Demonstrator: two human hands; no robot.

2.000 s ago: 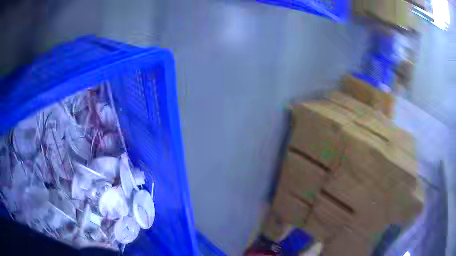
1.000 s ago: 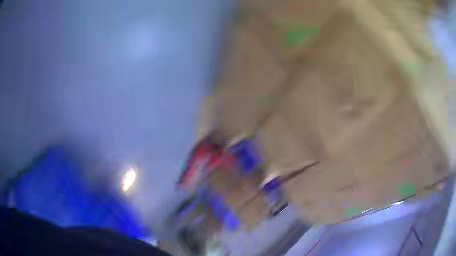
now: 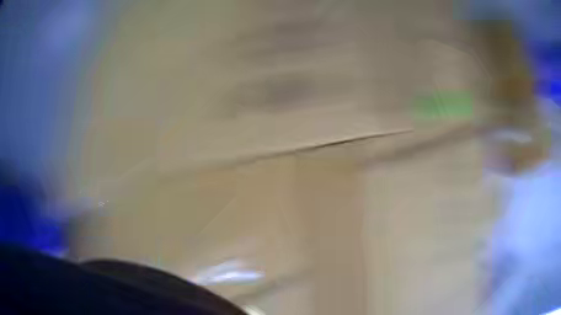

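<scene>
Brown cartons [image 3: 246, 209] fill most of the head view, close up and heavily blurred. A dark seam runs across them near the middle. A green patch [image 3: 444, 104] shows on the cartons at the upper right. A whitish shiny spot [image 3: 227, 272] lies low at centre left; I cannot tell what it is. Neither of my hands is in the picture.
A dark rounded shape [image 3: 123, 286] cuts off the lower left corner. A blurred blue thing [image 3: 24, 221] is at the left edge, and another [image 3: 549, 71] is at the right edge. Grey-blue floor [image 3: 37, 86] shows at the upper left.
The view has swung from the blue crate of white round parts to the carton stack, which now looms much larger. The red and blue things beside the cartons have left the view.
</scene>
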